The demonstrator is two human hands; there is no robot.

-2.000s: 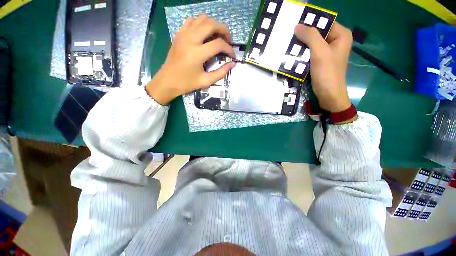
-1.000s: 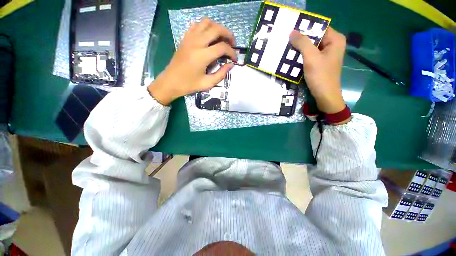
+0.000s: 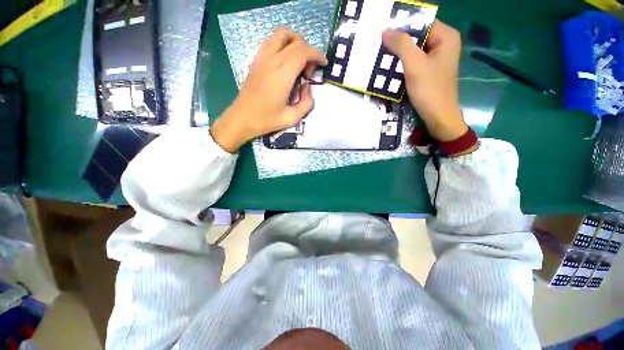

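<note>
A flat battery [image 3: 364, 51] with yellow edges and black-and-white blocks is held tilted above an open device housing [image 3: 335, 126]. My right hand [image 3: 434, 75] grips the battery's right side, thumb on its patterned face. My left hand [image 3: 277, 89] is at the battery's lower left corner, with thumb and index finger close around the short dark lead there. The fingers partly hide the lead and the housing's left end. The housing lies on bubble wrap [image 3: 294, 164], with its silver-grey inside showing below the battery.
A second open housing [image 3: 128, 61] lies on bubble wrap at left, above a dark glossy sheet [image 3: 113, 160]. A thin black tool [image 3: 513, 72], clear film [image 3: 479, 102] and a blue bin [image 3: 581, 65] with white pieces are at right. Patterned batteries [image 3: 585, 253] lie lower right, below the bench.
The battery and my right hand have moved a little left and up in the view. My left thumb and index finger have shifted slightly at the battery's corner.
</note>
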